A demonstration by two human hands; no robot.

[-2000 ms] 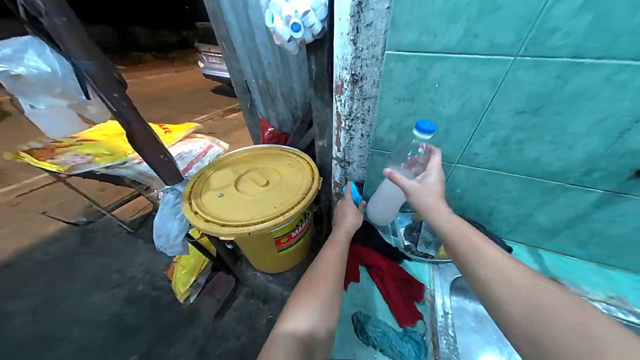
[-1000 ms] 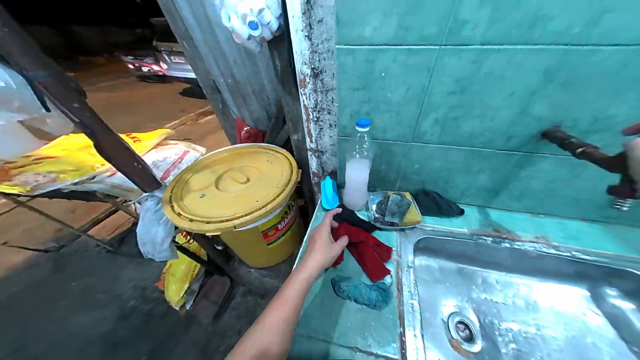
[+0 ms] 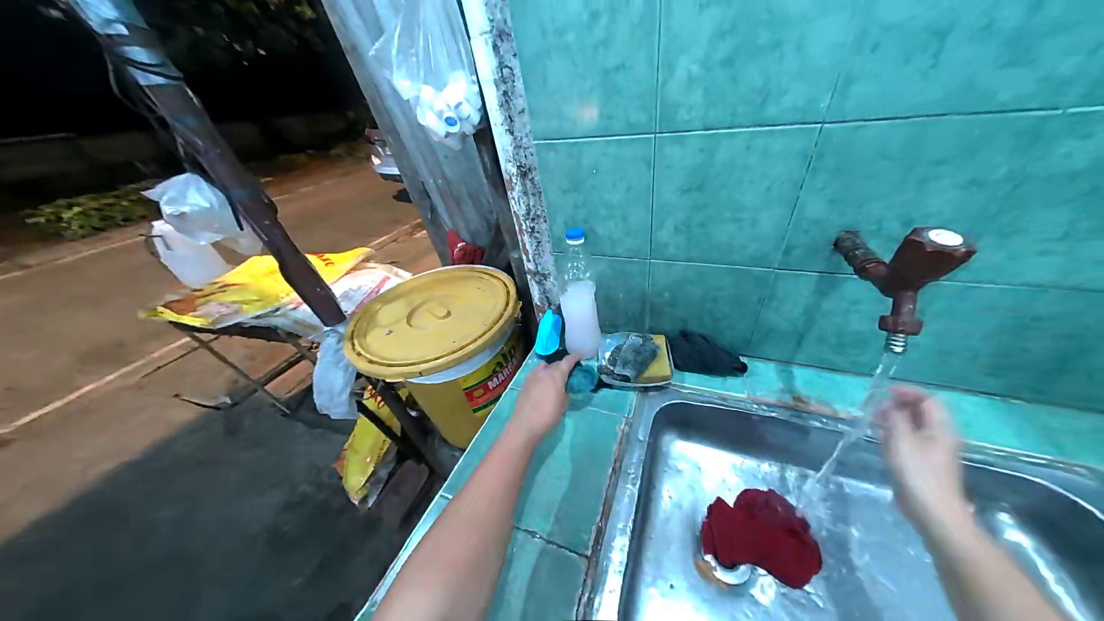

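Note:
My left hand (image 3: 545,392) reaches to the back left corner of the tiled counter. Its fingers touch a dark and teal cloth (image 3: 581,378); whether they grip it is unclear. Just behind stand a blue-capped plastic bottle (image 3: 580,310) of cloudy liquid and a bright blue plastic object (image 3: 548,333). My right hand (image 3: 918,431), blurred, is beside the water stream below the faucet (image 3: 906,276), with nothing visible in it. A wet red cloth (image 3: 762,536) lies in the steel sink (image 3: 681,483), partly over the drain.
A dish (image 3: 608,376) with a sponge and scouring pad sits by the sink's back left corner, a black cloth (image 3: 705,354) beside it. A lidded yellow bucket (image 3: 435,323) stands left of the counter. A bag of bottle caps (image 3: 448,103) hangs above.
The red cloth, on the counter one second ago, now lies in the sink. Water now runs from the faucet. The teal cloth has moved from the counter's front to its back corner. The view has shifted right.

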